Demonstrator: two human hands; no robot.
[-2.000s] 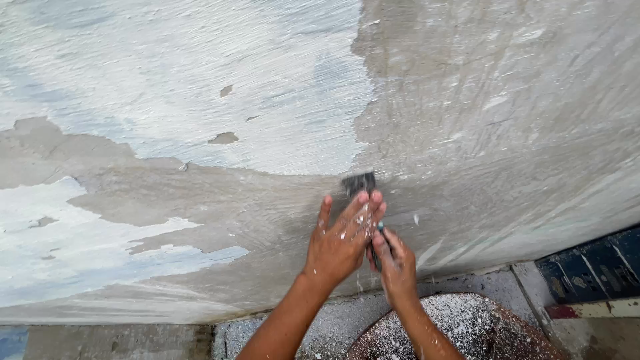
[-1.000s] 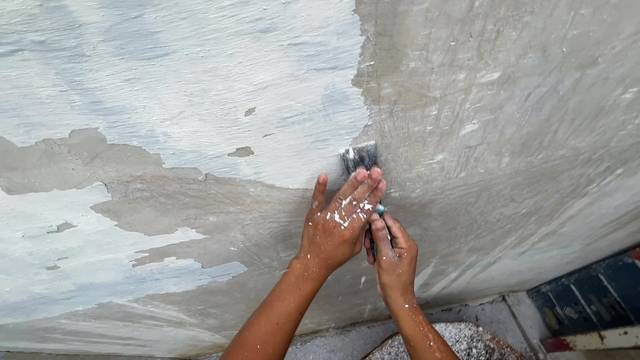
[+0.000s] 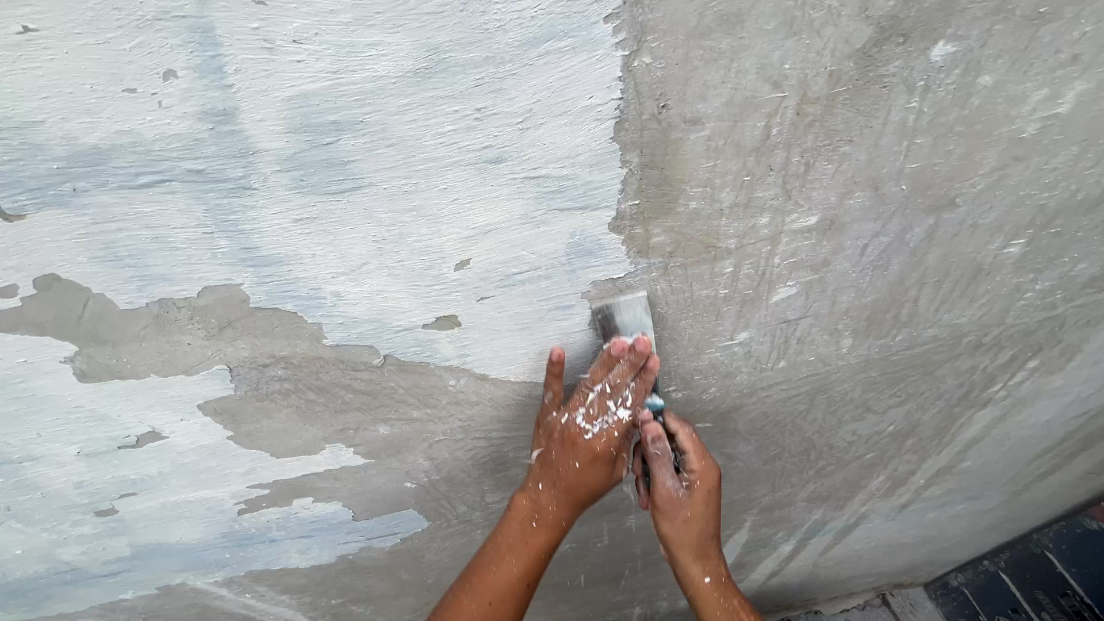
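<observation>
A paint scraper (image 3: 634, 315) with a flat metal blade lies against the wall, its edge touching the ragged border of the white paint (image 3: 414, 172). My right hand (image 3: 681, 483) is closed around its dark handle. My left hand (image 3: 595, 423) lies over the lower blade, fingertips on the metal, thumb held apart to the left; white paint flakes stick to its back. Bare grey plaster (image 3: 828, 216) shows to the right of the blade. Most of the handle is hidden by the hands.
Patches of grey plaster (image 3: 302, 388) break up the white paint at the left. A dark slatted object (image 3: 1026, 578) sits at the lower right, by the foot of the wall. A ledge (image 3: 862, 611) runs along the bottom edge.
Both hands and the scraper have moved up along the paint's edge. A narrow strip of paint beside the blade has come off. The view has shifted upward, and the speckled round surface below has left it.
</observation>
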